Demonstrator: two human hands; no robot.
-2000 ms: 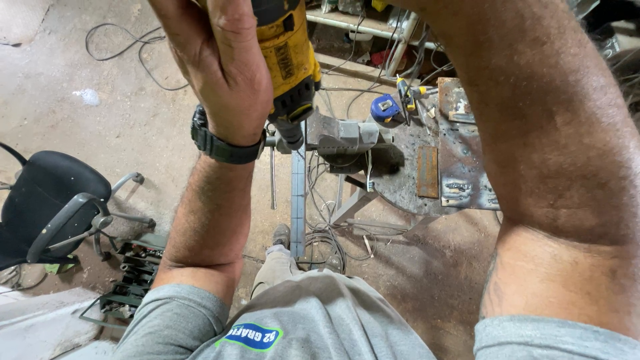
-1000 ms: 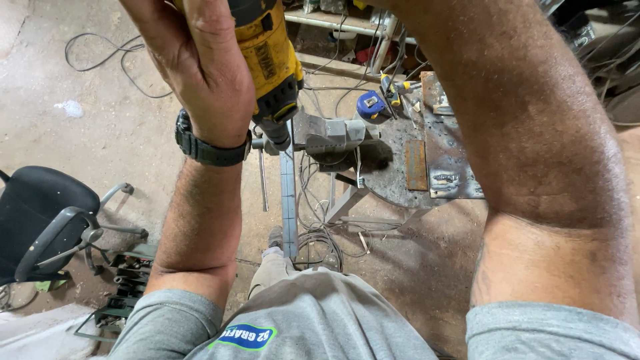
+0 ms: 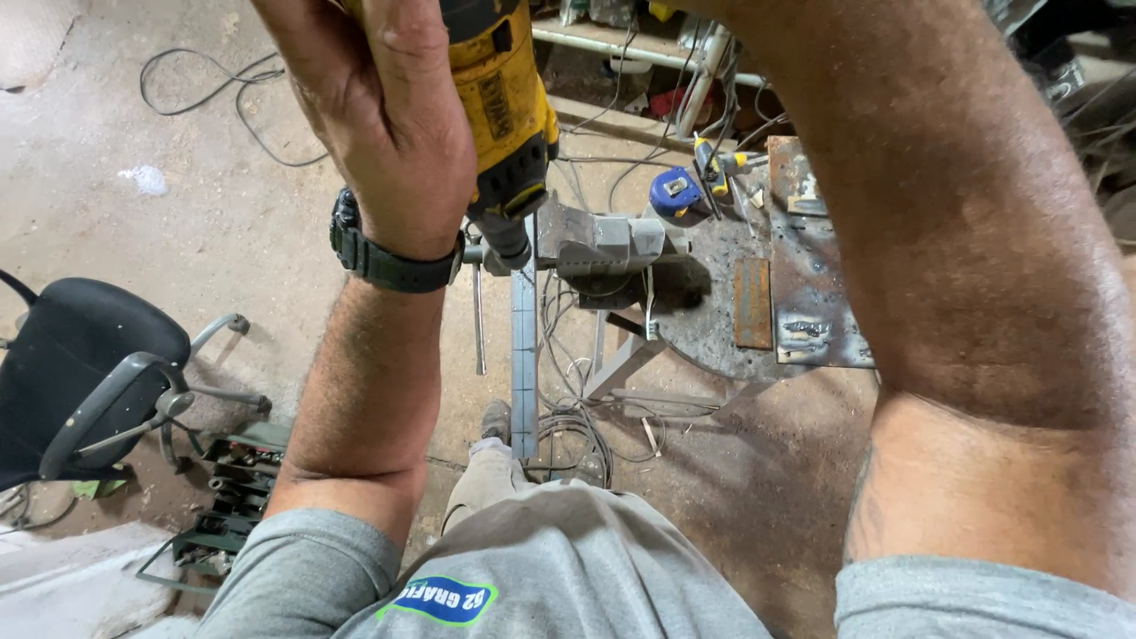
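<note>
My left hand [image 3: 399,124] lies around the side of a yellow and black DeWalt power drill [image 3: 506,98], its fingertips cut off by the top edge. The drill's nose points down at a long metal bar [image 3: 524,364] with dark cross lines. Whether a bit touches the bar cannot be seen. A grey bench vise [image 3: 603,240] stands beside the bar, its jaws partly hidden by the drill. My right forearm rises on the right, and the hand is beyond the top edge.
The round metal bench [image 3: 701,328] bears a blue tape measure [image 3: 674,192], yellow-handled tools [image 3: 712,167], a rusty plate [image 3: 752,303] and a larger scorched plate [image 3: 812,311]. Cables [image 3: 577,435] coil on the floor. An office chair [image 3: 89,373] and an open toolbox [image 3: 235,497] are at left.
</note>
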